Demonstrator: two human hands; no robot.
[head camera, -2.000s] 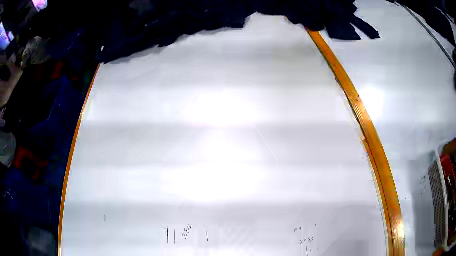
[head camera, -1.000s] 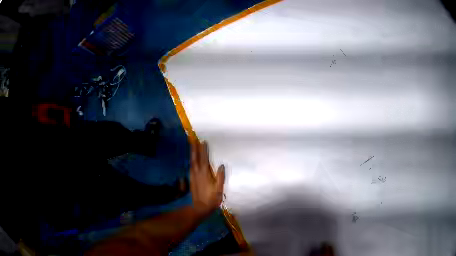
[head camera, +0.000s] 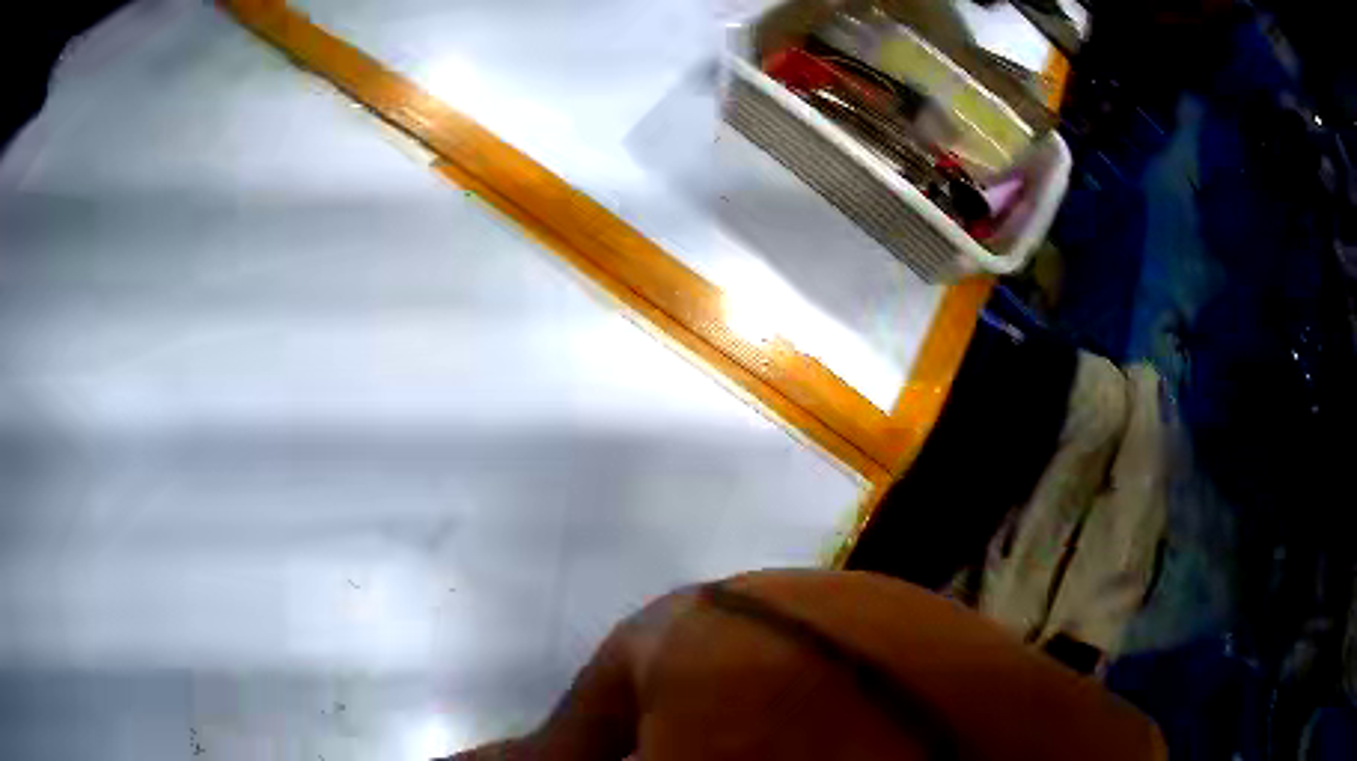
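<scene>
The white tabletop (head camera: 491, 357) fills the left and middle of the head view, with faint pen marks near the bottom. No garment shows on the visible part. A large, blurred, skin-toned shape at the bottom edge appears to be my right hand (head camera: 744, 677) and arm, very close to the camera and cut off by the frame. A dark band crosses it. Its fingers cannot be made out, nor whether it holds anything. My left hand is not in view.
Orange edging (head camera: 595, 253) runs diagonally and meets another orange strip at the table corner. A white perforated basket (head camera: 848, 179) with red and other small items stands beyond it. Pale and dark cloth (head camera: 1094, 476) hangs or lies beside the table, near blue floor.
The view has swung from the table's left edge to its right side. My left hand, earlier flat at the orange edge, is out of view. The brown arm shape and the basket have appeared.
</scene>
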